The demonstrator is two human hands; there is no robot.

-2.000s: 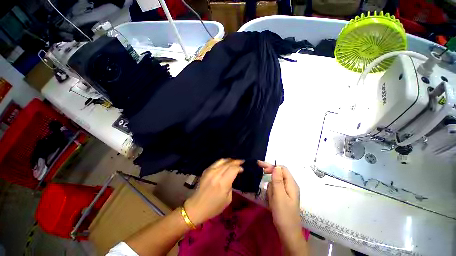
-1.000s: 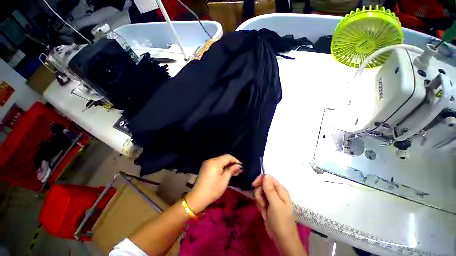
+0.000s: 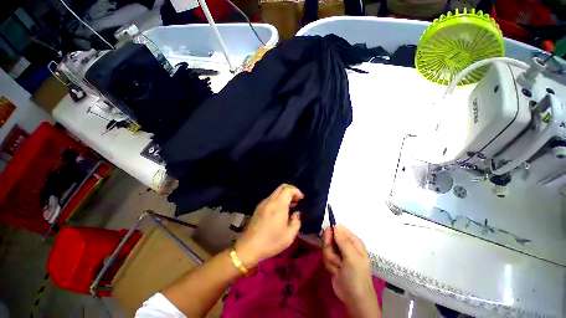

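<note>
A large heap of black garment pieces (image 3: 260,118) lies on the white table and hangs over its near edge. My left hand (image 3: 273,222), with a gold bracelet at the wrist, is at the heap's lower edge; its fingertips are curled on a bit of the black cloth. My right hand (image 3: 349,264) is just right of the heap's lower corner and holds small dark thread snips (image 3: 334,227), blades pointing up and away. The hands are apart. Any loose thread is too fine to see. Magenta cloth (image 3: 279,282) with dark scraps covers my lap.
A white sewing machine (image 3: 490,118) and a lime green fan (image 3: 460,48) are at right. A black box-shaped unit (image 3: 133,81) with black strips stands at left. Pale blue tubs (image 3: 372,26) are behind. A red stool (image 3: 80,259), a cart with a tan board (image 3: 152,267) and a red crate (image 3: 31,174) stand lower left.
The snips now show clearly in my right hand, which has shifted slightly right and down since a second ago. My left hand has risen slightly along the cloth. The heap has barely moved.
</note>
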